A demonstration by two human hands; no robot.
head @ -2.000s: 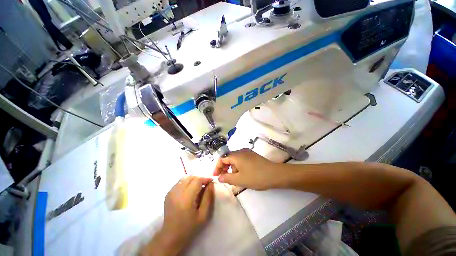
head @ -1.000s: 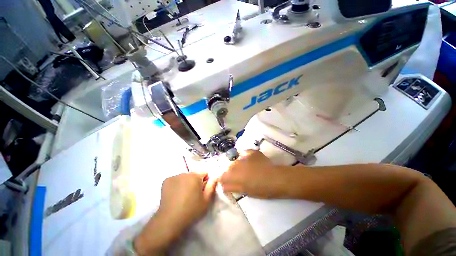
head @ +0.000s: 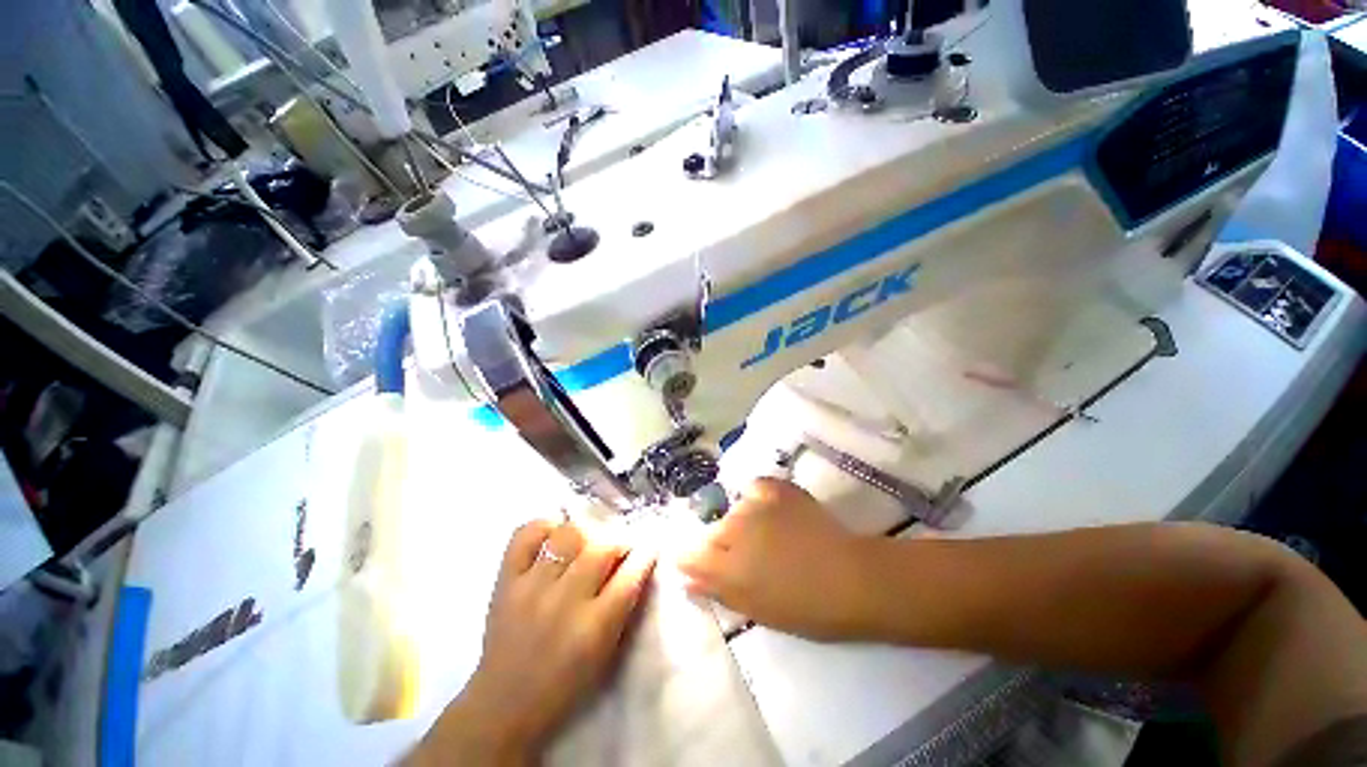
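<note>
A light beige garment piece (head: 675, 689) lies on the machine bed and runs from the needle area down toward the table's front edge. My left hand (head: 562, 622) lies on its left side, fingers spread a little and pointing at the presser foot area. My right hand (head: 772, 562) is bent at the cloth just right of the needle area, fingertips on the fabric. The lockstitch sewing machine (head: 930, 225) stands over the work. Its presser foot and needle area (head: 652, 510) is washed out by bright light, so the stitching point and fingertip contact are unclear.
A seam guide (head: 885, 483) lies on the bed right of the needle. A yellowish-white long object (head: 375, 584) stands left of the needle. Blue tape (head: 123, 674) marks the table's left side. A control panel (head: 1207, 132) is at the head's right end. Thread rods rise behind.
My left hand has gone from curled fingers to lying flatter and more spread on the cloth. My right hand stays beside the needle area. The camera view has shifted slightly.
</note>
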